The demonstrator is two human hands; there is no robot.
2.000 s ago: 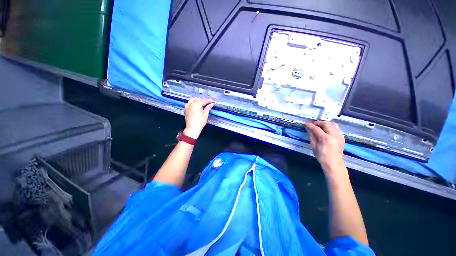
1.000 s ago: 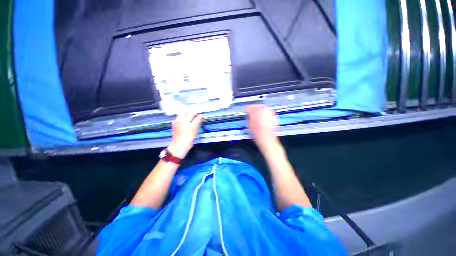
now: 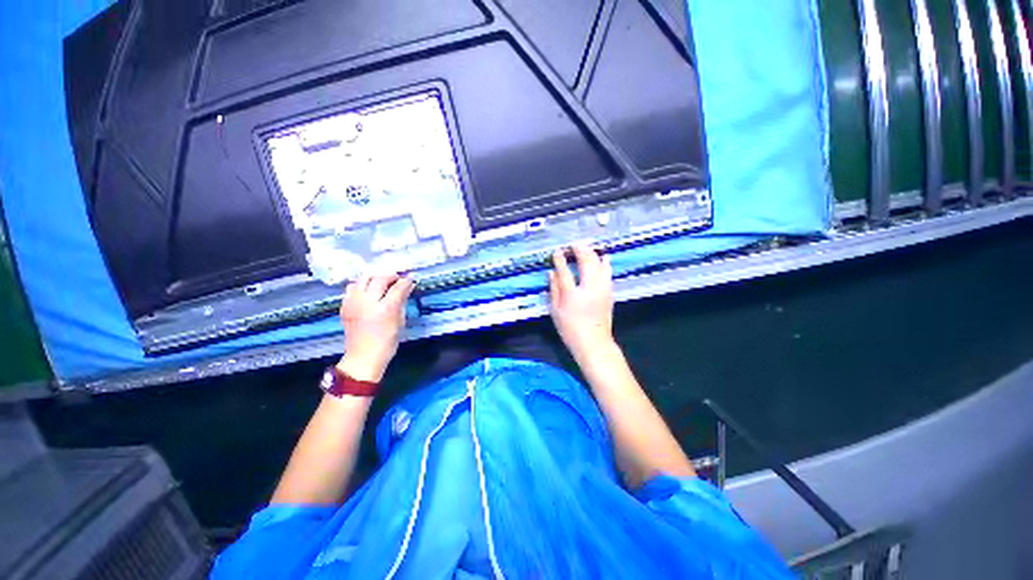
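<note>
A black TV panel module lies back side up, with a bright central mounting plate and a silver-grey bottom metal rail along its near edge. A thin green edge board runs along that edge between my hands. My left hand has its fingertips at the edge board's left part, below the plate. My right hand touches the edge near the board's right part, fingers bent and slightly apart. The fingertips hide whether either hand grips the board.
A light-blue padded pallet lies under the panel. A roller conveyor is at the right. The line edge rail runs in front of me. A grey case stands at the lower left, and a dark metal frame at the lower right.
The view has shifted, so the panel sits further left than before. My right hand is now at the panel edge and sharp instead of blurred. My left hand remains below the plate.
</note>
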